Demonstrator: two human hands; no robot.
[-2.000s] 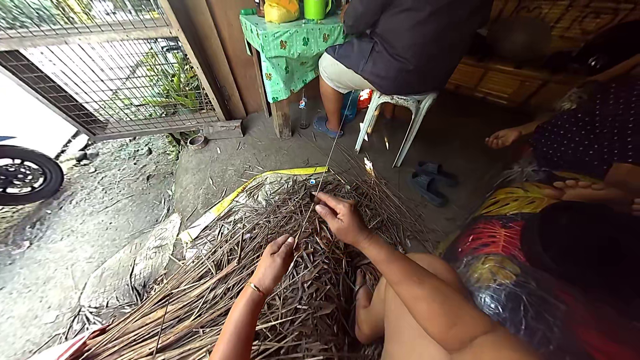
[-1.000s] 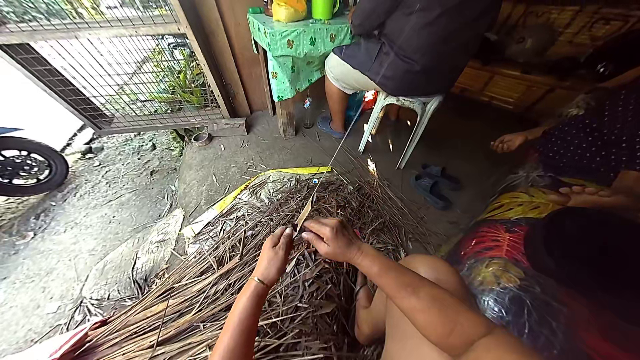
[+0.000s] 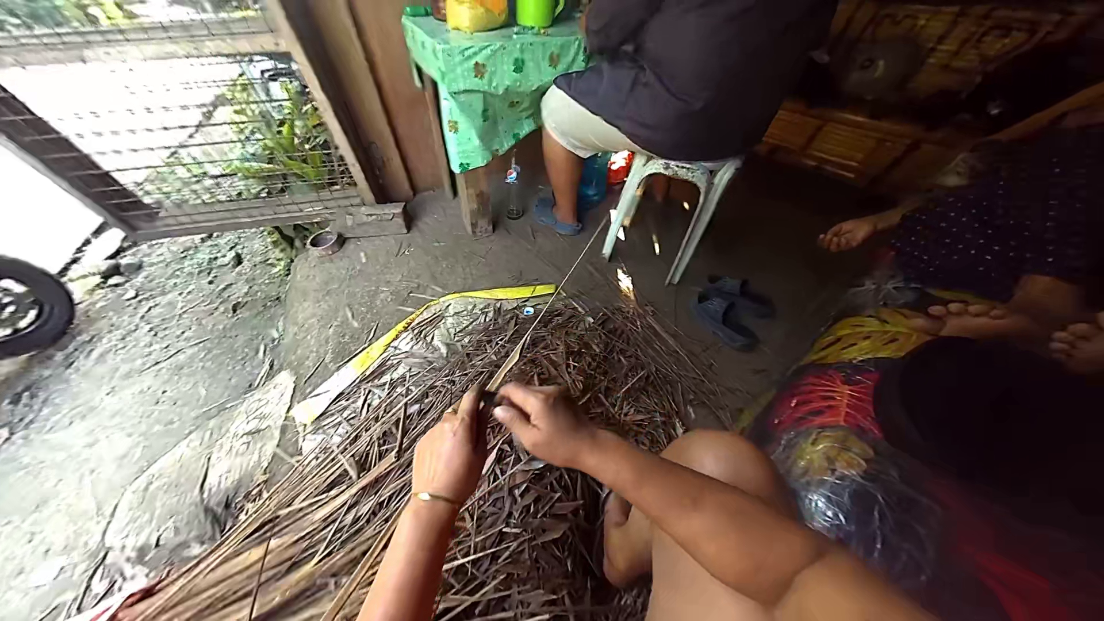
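Note:
My left hand [image 3: 450, 450] grips the lower end of a long dry palm leaf strip [image 3: 511, 362], whose thin tip runs up and right toward the stool. Right beside it, my right hand [image 3: 545, 424] is closed on a small dark object [image 3: 489, 399], perhaps a blade, that touches the strip; its shape is mostly hidden by the fingers. Under both hands spreads a heap of dry brown leaf scraps and strips [image 3: 595, 362], with longer stalks [image 3: 310, 535] fanning to the lower left.
A person sits on a white plastic stool [image 3: 681, 177] by a table with a green cloth [image 3: 492, 65]. Blue slippers [image 3: 729, 315] lie on the floor. A second person's feet are at the right, near plastic-wrapped bundles [image 3: 841, 448]. A wire-mesh gate [image 3: 172, 138] stands left.
Two seconds ago my hands were apart, the right one farther up the heap; a second ago they were together. Now both are together and a little lower.

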